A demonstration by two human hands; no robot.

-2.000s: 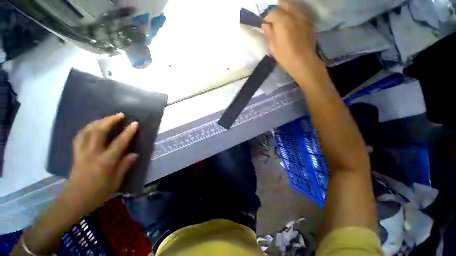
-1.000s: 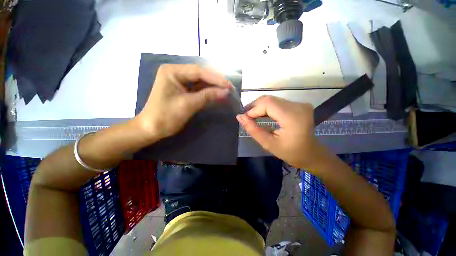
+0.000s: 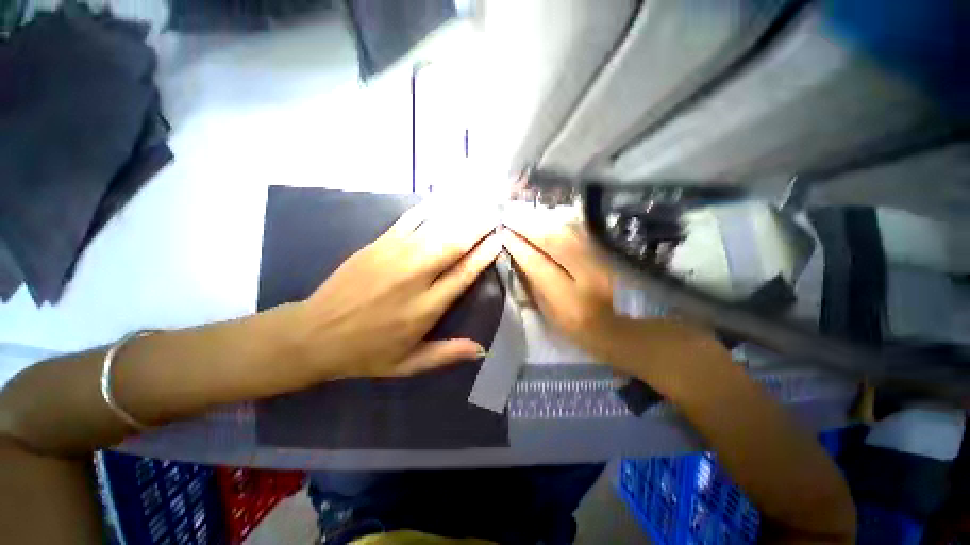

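The dark grey cut panel lies flat on the sewing table. My left hand is flat on it, fingers forward and thumb apart, holding it down. A pale strip lies along the panel's right edge, its lower end slanting over the edge. My right hand holds the strip's upper part with its fingertips, touching my left fingertips. Both are just below the brightly lit needle area, where glare and the machine head hide the needle and the panel's top corner.
Dark cut panels are stacked at left, with another dark piece at the back. Dark and pale strips lie at right. A ruler runs along the table's front edge. Blue crates and a red crate stand below.
The panel and pale strip have moved under the machine head. My left hand has gone from pinching at the edge to lying flat. My right hand has moved forward to the needle area.
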